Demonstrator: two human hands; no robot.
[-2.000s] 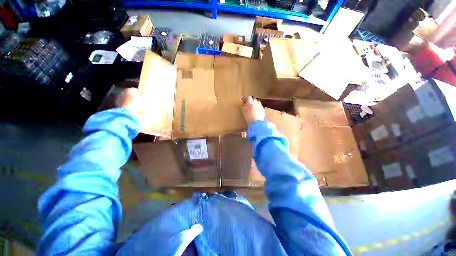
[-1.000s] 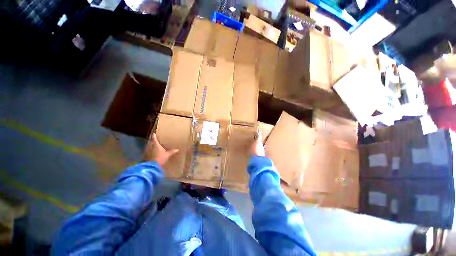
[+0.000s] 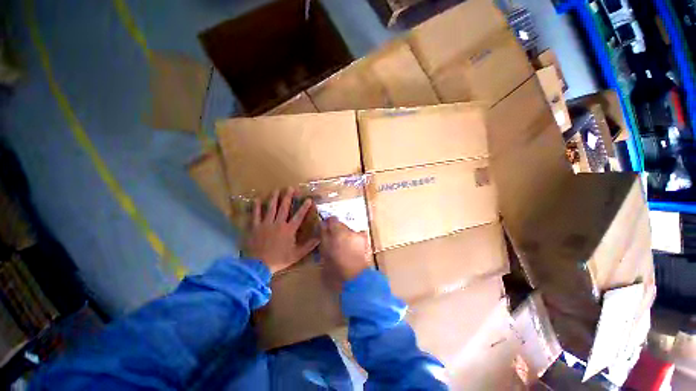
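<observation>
A brown corrugated carton [image 3: 292,147] with flat closed flaps stands close in front of me. A white label [image 3: 345,214] and shiny clear tape [image 3: 320,185] lie along its middle. My left hand [image 3: 281,233] lies on the carton just left of the label, fingers spread, holding nothing. My right hand [image 3: 343,248] is at the label's lower edge with its fingers curled; whether it grips anything is hidden. A second closed carton [image 3: 431,197] with blue lettering adjoins on the right.
An open empty carton [image 3: 275,50] stands on the floor [image 3: 53,164] beyond. More cartons [image 3: 458,38] lie behind. An open carton [image 3: 580,221] with raised flaps and a white sheet [image 3: 613,328] are at the right. Blue shelving [image 3: 610,84] stands at the upper right.
The view has turned, and the cartons now appear rotated. My hands have left the carton's sides and come together at the label and tape.
</observation>
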